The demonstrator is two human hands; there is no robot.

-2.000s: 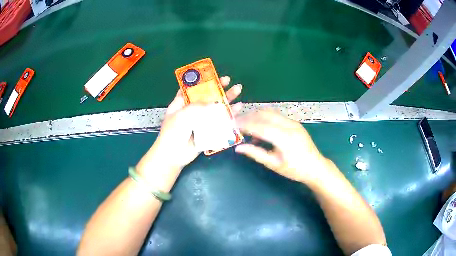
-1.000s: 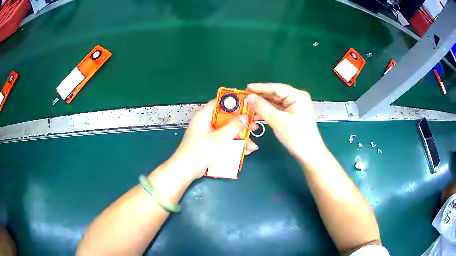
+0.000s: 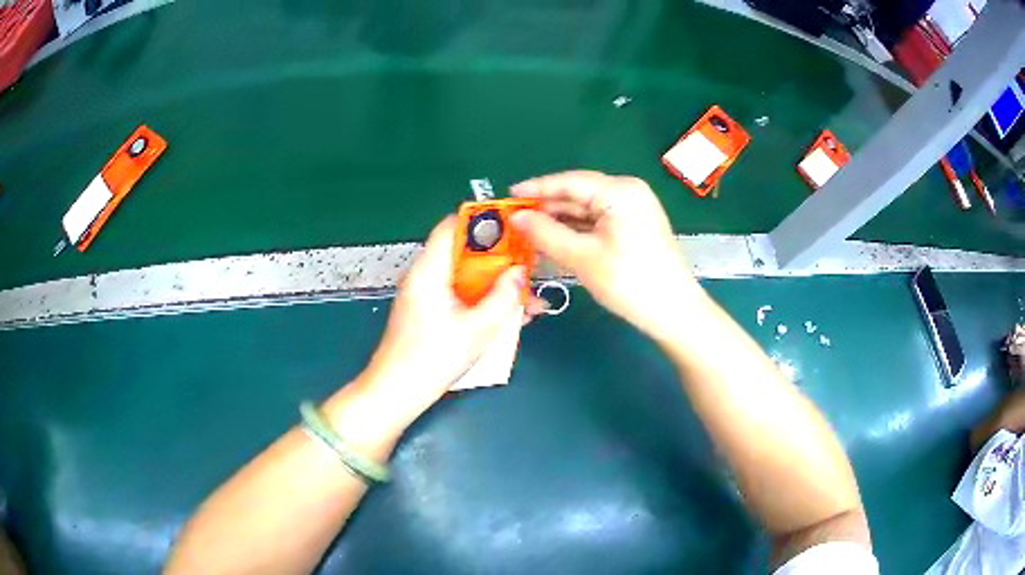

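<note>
An orange phone housing (image 3: 481,274) is held over the near bench edge, its round dark-rimmed part (image 3: 486,231) at the far end. A white sheet (image 3: 490,366) covers its near end. My left hand (image 3: 450,309) grips the housing from the left, thumb across its face. My right hand (image 3: 596,242) has its fingertips at the housing's upper right corner, beside the round part; whether they pinch something small cannot be told. A thin white ring (image 3: 553,298) shows just right of my left fingertips.
More orange housings (image 3: 708,151) lie on the green belt (image 3: 371,124), left and right. A pale rail (image 3: 202,279) separates belt and bench. A grey post (image 3: 877,157) stands at right. White scraps (image 3: 783,330) and a dark phone (image 3: 940,326) lie on the right bench. A person's sleeve (image 3: 995,483) shows at right.
The housing came nearer and turned more upright, then shifted slightly left. My right hand moved from its lower end to its upper right corner. The belt housings moved left.
</note>
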